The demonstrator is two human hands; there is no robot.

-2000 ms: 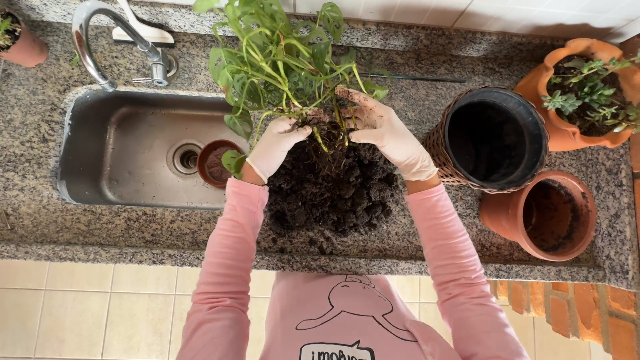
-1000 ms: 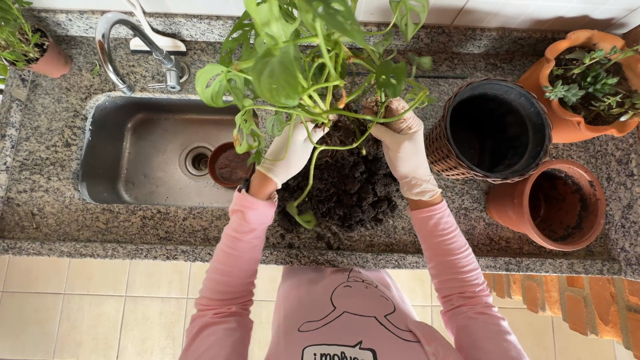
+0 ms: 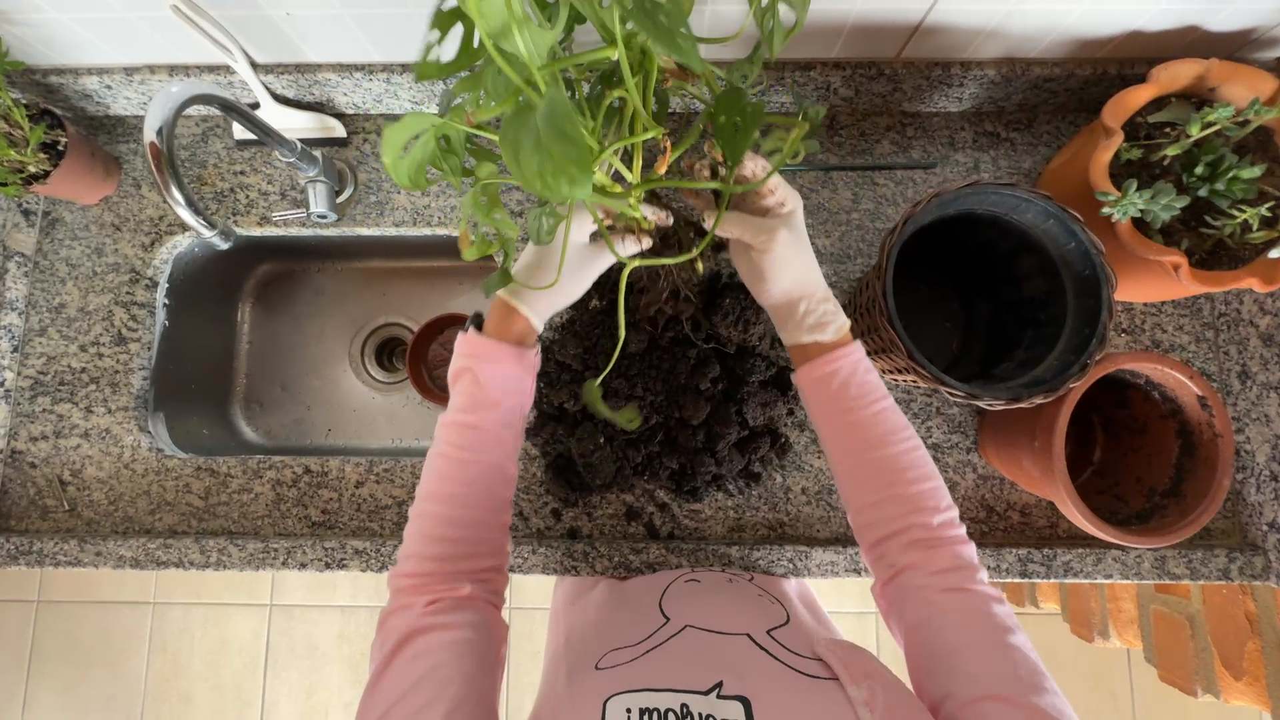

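Note:
A leafy green plant with holed leaves (image 3: 550, 145) stands upright between my gloved hands, its roots (image 3: 675, 275) hanging over a heap of dark soil (image 3: 680, 390) on the granite counter. My left hand (image 3: 575, 255) has its fingers around the stem base from the left. On the other side, my right hand (image 3: 775, 240) grips the base of the stems and roots, its glove fingertips soiled; leaves partly cover it. One long stem droops over the heap, ending in a curled leaf (image 3: 612, 405).
A steel sink (image 3: 300, 350) with a small brown pot (image 3: 435, 358) at its right edge lies left, under a chrome faucet (image 3: 190, 150). A white squeegee (image 3: 290, 120) rests behind. Right are a black-lined wicker pot (image 3: 985, 290), a soiled terracotta pot (image 3: 1145, 450) and a planted orange pot (image 3: 1095, 200).
Since two seconds ago the plant has been raised and shifted in my hands, and its foliage has moved. Compared with one second ago, the roots show more between my hands.

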